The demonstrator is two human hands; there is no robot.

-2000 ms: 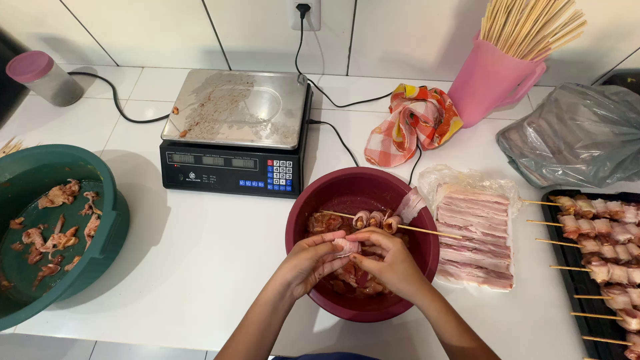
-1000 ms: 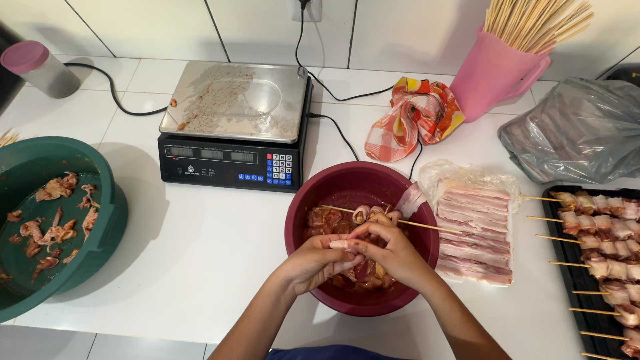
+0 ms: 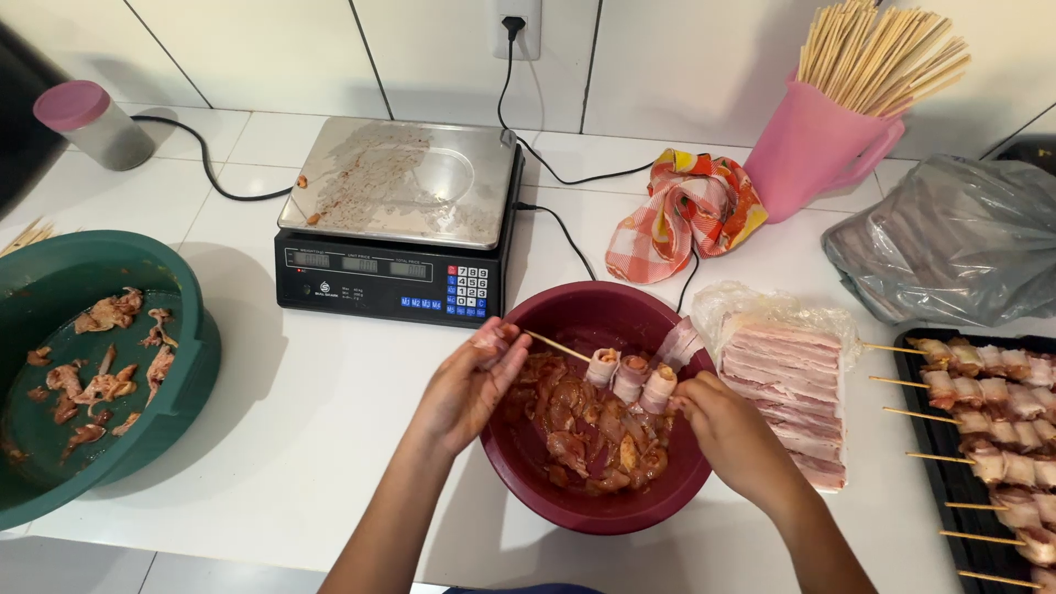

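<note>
A wooden skewer (image 3: 557,345) with several bacon-wrapped rolls (image 3: 631,378) is held over the dark red bowl (image 3: 596,518). My left hand (image 3: 472,381) is at the skewer's bare tip, palm turned up, fingers partly spread; a small piece may lie at its fingertips. My right hand (image 3: 726,421) grips the skewer's other end, just past the rolls, at the bowl's right rim. Marinated meat pieces (image 3: 590,429) lie in the bowl below. A loose bacon strip (image 3: 678,342) hangs over the bowl's upper right rim. Sliced bacon (image 3: 784,388) lies on plastic to the right.
A scale (image 3: 392,272) stands behind the bowl, its cables running along the wall. At left is a green basin (image 3: 202,330) with meat scraps. A black tray (image 3: 924,462) of skewers, a grey plastic bag (image 3: 949,239), a cloth (image 3: 689,210) and a pink jug (image 3: 813,148) of skewers are at right.
My hands were together over the bowl around a small bacon piece; they are now apart, the left at the skewer's tip and the right at its other end. The skewer now shows three rolls.
</note>
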